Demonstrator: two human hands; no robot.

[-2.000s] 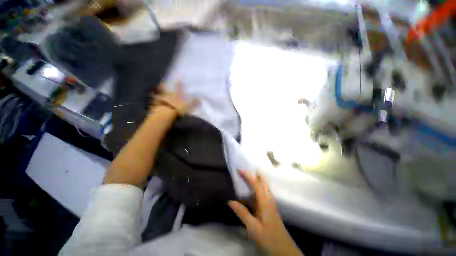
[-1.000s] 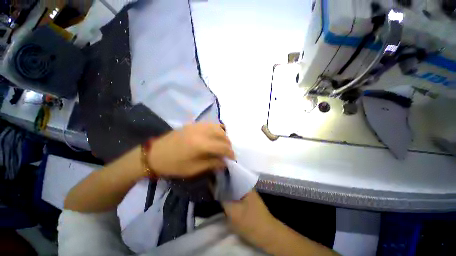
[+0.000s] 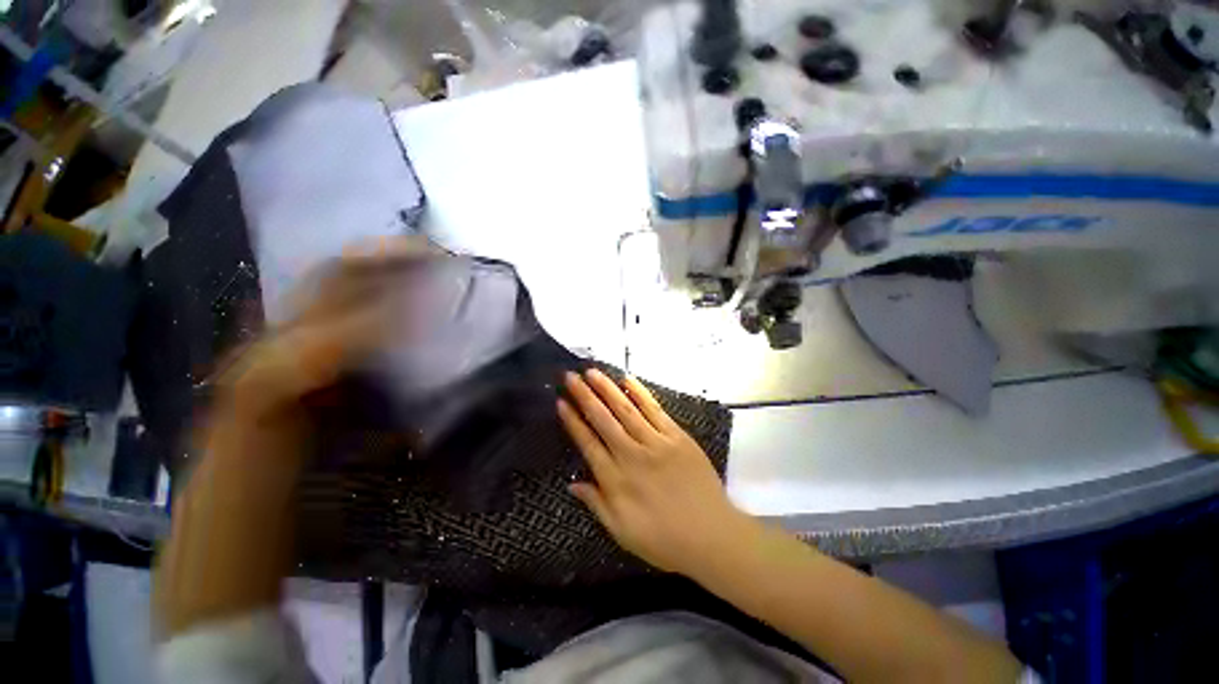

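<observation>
A dark woven garment panel (image 3: 535, 501) lies on the white table, left of the sewing machine, and reaches over the front edge. A pale grey-backed panel (image 3: 321, 174) lies on its upper left part, and a pale folded part shows near the middle. My right hand (image 3: 648, 468) lies flat on the dark panel near its right end, fingers spread. My left hand (image 3: 341, 321) is blurred over the pale layer, and whether it grips the fabric cannot be told. The presser foot and needle area (image 3: 769, 314) is right of the fabric, apart from it.
The white sewing machine head (image 3: 936, 160) with a blue stripe spans the right. A curved grey piece (image 3: 922, 327) lies under its arm. Yellow-handled scissors (image 3: 1190, 398) are at the far right. A ruler-like scale (image 3: 909, 532) runs along the table's front edge.
The dark woven face is now spread out toward the needle area. My right hand has moved from below my left hand to lie flat on it. My left hand has moved up and left.
</observation>
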